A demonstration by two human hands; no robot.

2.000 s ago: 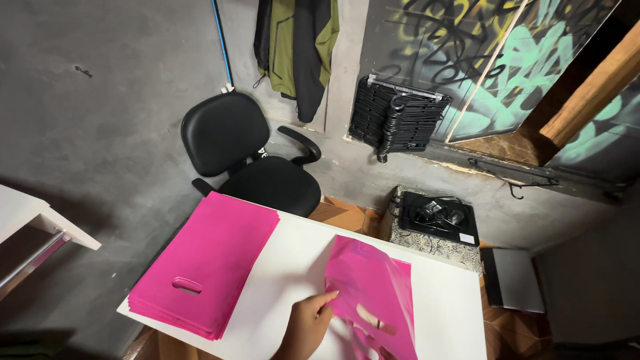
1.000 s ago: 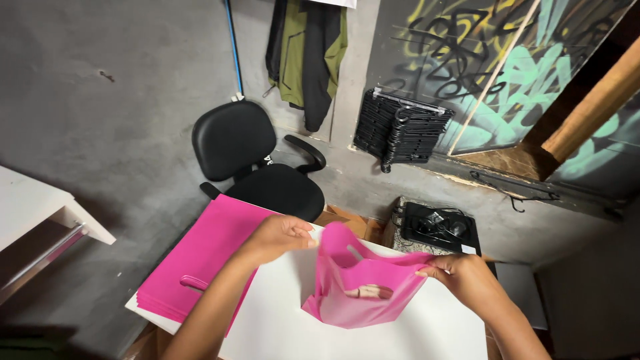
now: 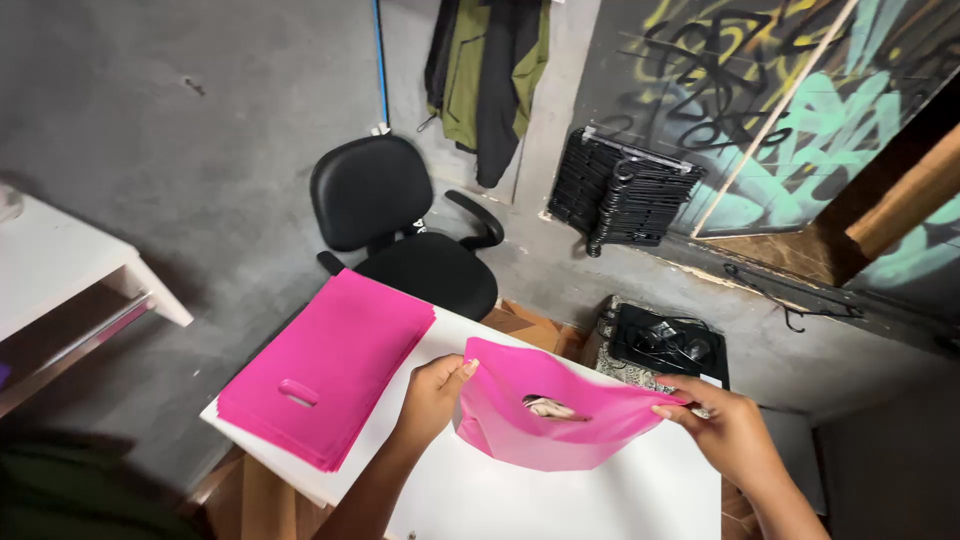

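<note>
A pink plastic bag [image 3: 547, 420] with a die-cut handle hole is held up over the white table [image 3: 450, 502]. My left hand [image 3: 435, 394] pinches its upper left corner between thumb and fingers, and my right hand [image 3: 716, 424] pinches the upper right corner. The bag's mouth hangs slightly apart. Something pale and dark shows through the handle hole; what it is I cannot tell. On the left part of the table lies a neat stack of flat pink plastic bags [image 3: 330, 352], its top handle hole facing up.
Beyond the table stands a black office chair [image 3: 375, 195]. Black clothes hangers [image 3: 622, 187] hang on the wall near jackets [image 3: 487, 82]. A patterned box [image 3: 600, 352] bears a black tray [image 3: 675, 337] with cables. Another white table [image 3: 60, 255] stands at the left.
Two seconds ago the loose bag lay on the table. Then both hands were at its upper part; now it is stretched wider between them, with my left hand gripping its corner.
</note>
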